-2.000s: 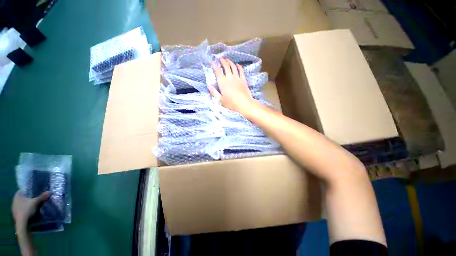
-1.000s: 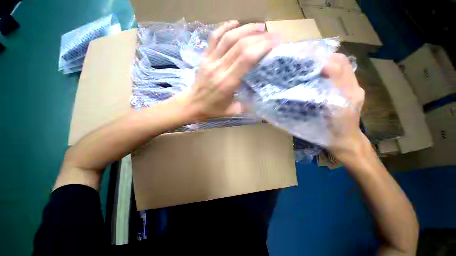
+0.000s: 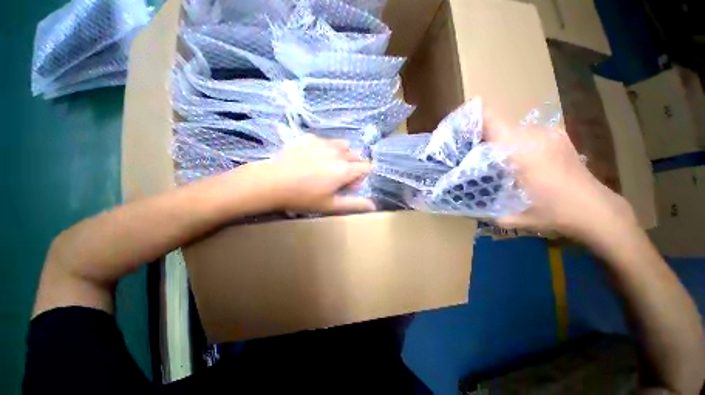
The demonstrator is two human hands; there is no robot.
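Observation:
An open brown carton (image 3: 332, 270) holds rows of bubble bags (image 3: 232, 96) standing on edge, with dark items showing through. My right hand (image 3: 541, 173) grips bubble bags with dark items (image 3: 448, 173) at the carton's near right corner, partly inside the opening. My left hand (image 3: 328, 173) reaches over the near rows, its fingers touching the bags beside the held ones. Its fingertips are partly hidden among the plastic, so I cannot tell whether it grips anything.
A stack of bagged items (image 3: 89, 46) lies on the green table (image 3: 69, 162) at the far left. Carton flaps fold outward left and right. Other brown cartons (image 3: 669, 116) stand at the right above a blue floor (image 3: 502, 301).
My left hand has come from the table to the carton. The bags held up between both hands a second ago are now lower, at the carton's near right corner, in my right hand.

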